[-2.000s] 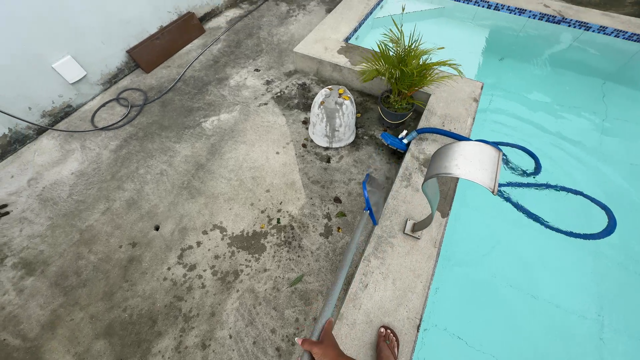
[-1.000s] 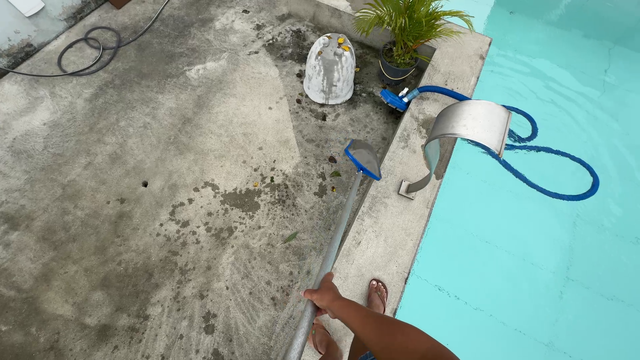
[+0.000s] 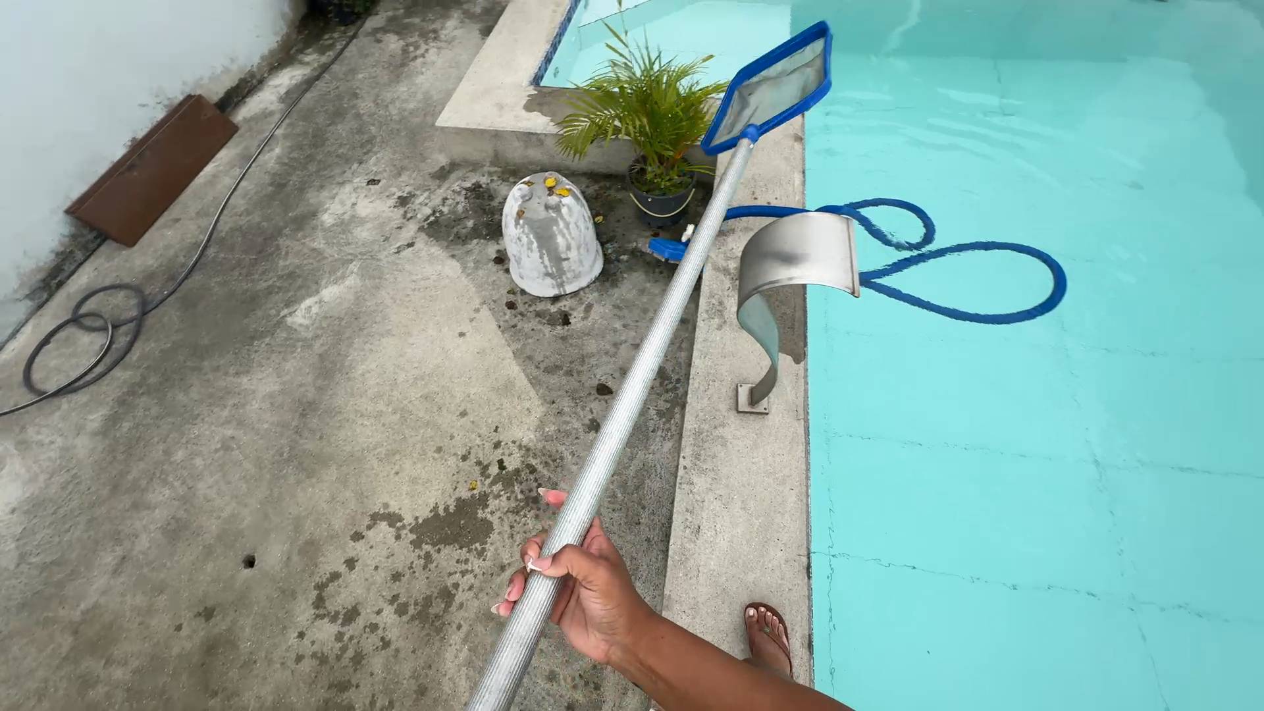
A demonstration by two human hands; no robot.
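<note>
My right hand (image 3: pixel 592 592) is closed around the ribbed metal pole (image 3: pixel 632 395) of a pool leaf skimmer, palm up, with the thumb across it. The pole slants up and away from the lower middle. At its far end the blue-framed skimmer net (image 3: pixel 775 89) appears in front of the pool's edge, beyond the potted palm (image 3: pixel 657 118). The lower end of the pole runs out of the frame. My left hand is out of view. A curved metal pool spout (image 3: pixel 800 257) stands on the coping, right of the pole.
The concrete coping (image 3: pixel 741 513) borders the pool water (image 3: pixel 987 415). A blue pool hose (image 3: pixel 987 318) loops there, running to a blue vacuum head (image 3: pixel 667 249). An upturned whitish tub (image 3: pixel 553 237), a dark hose (image 3: pixel 212 222) and a brown panel (image 3: pixel 153 173) lie left. My sandalled foot (image 3: pixel 767 632) is on the coping.
The skimmer net has moved up and to the right, from beside the coping to in front of the pool edge. My right hand has stayed around the pole. The view has shifted.
</note>
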